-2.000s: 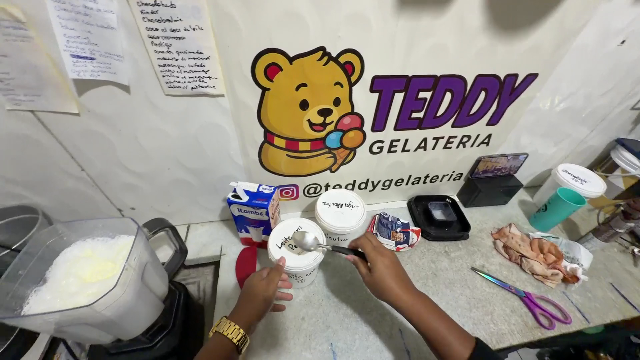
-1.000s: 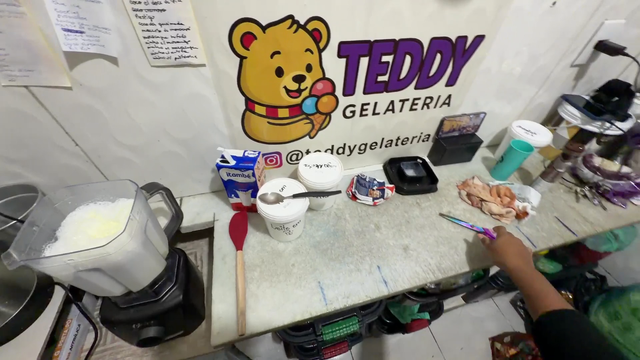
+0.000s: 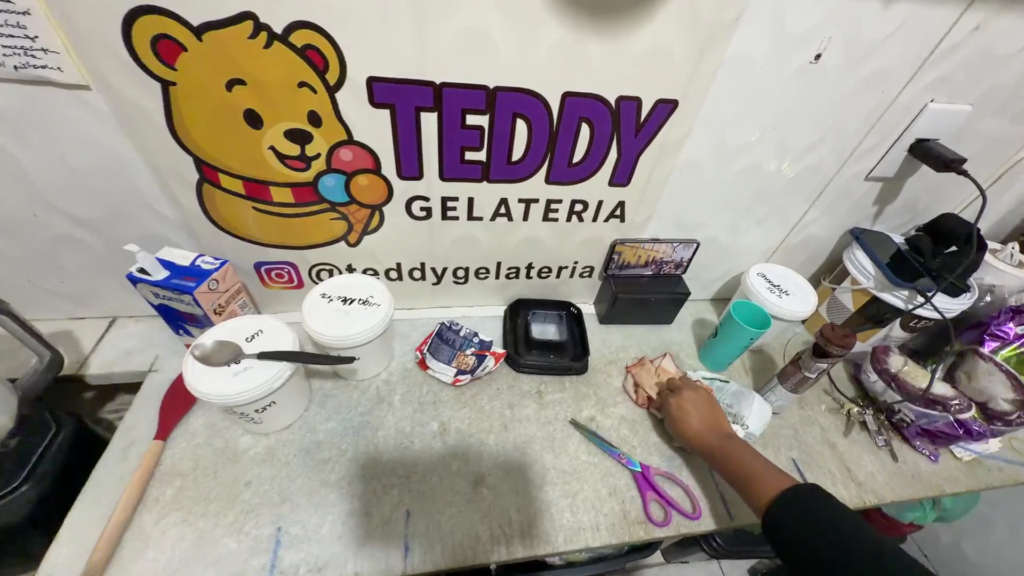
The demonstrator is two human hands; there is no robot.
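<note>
My right hand [image 3: 694, 412] reaches in from the lower right, its fingers on a crumpled reddish-beige cloth [image 3: 646, 379] at the right of the counter. Scissors with purple handles [image 3: 640, 472] lie just left of and below the hand. A white plastic bag [image 3: 734, 402] is beside the wrist. A metal spoon with a black handle [image 3: 276, 356] rests across the lid of a white tub [image 3: 244, 392] at the left; a second white tub [image 3: 348, 324] stands behind it. A red spatula with a wooden handle [image 3: 148, 464] lies left of the tubs. My left hand is out of view.
Along the wall stand a carton [image 3: 196, 292], a crumpled wrapper [image 3: 460, 352], a black tray [image 3: 546, 338], a phone on a black box [image 3: 642, 300], a teal cup [image 3: 734, 336] and another lidded tub [image 3: 780, 292]. Farther right are a brown bottle [image 3: 812, 364], keys [image 3: 868, 420], purple bags [image 3: 920, 400] and a cable.
My right hand has left the spoon, which now lies on the tub lid, then touched the scissors and moved to the cloth. My left hand has gone out of view. The view has shifted right.
</note>
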